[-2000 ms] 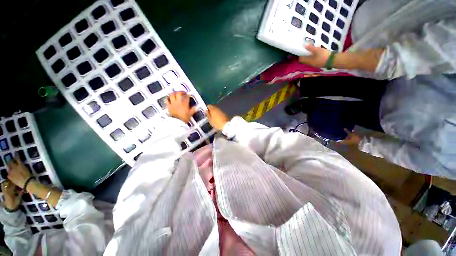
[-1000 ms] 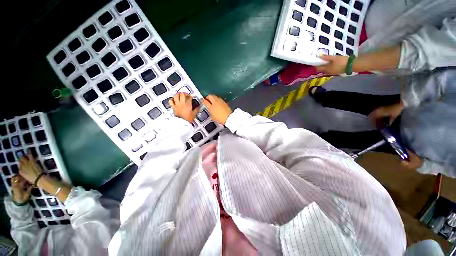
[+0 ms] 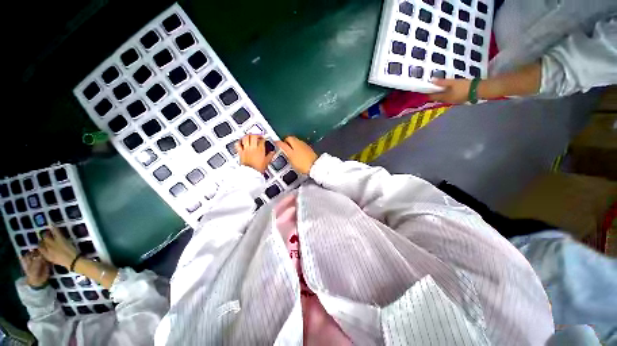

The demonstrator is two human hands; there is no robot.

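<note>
A large white pocket tray (image 3: 181, 160) lies slanted on the dark green bench in front of me, with dark rounded-square units (image 3: 171, 110) in most pockets. A bright, pale pocket shows near the tray's right edge, just above my hands. My left hand (image 3: 255, 153) rests over the tray's near right part, fingers bent down onto a dark unit. My right hand (image 3: 298, 155) is at the tray's right edge, its fingertips close to the left hand's. Whether either hand grips a unit is too small to tell.
Another person's hands (image 3: 57, 249) work on a similar tray (image 3: 86, 203) at the left. At the upper right, a person's hand (image 3: 454, 90) holds the edge of a tray stack (image 3: 400, 83). A small green round object (image 3: 94, 138) lies beyond my tray. Yellow-black tape (image 3: 399, 134) marks the grey floor.
The view has shifted, so the trays sit slightly lower and further right. My hands stay close together at the tray's right edge. The person holding a dark object at the right has moved mostly out of view.
</note>
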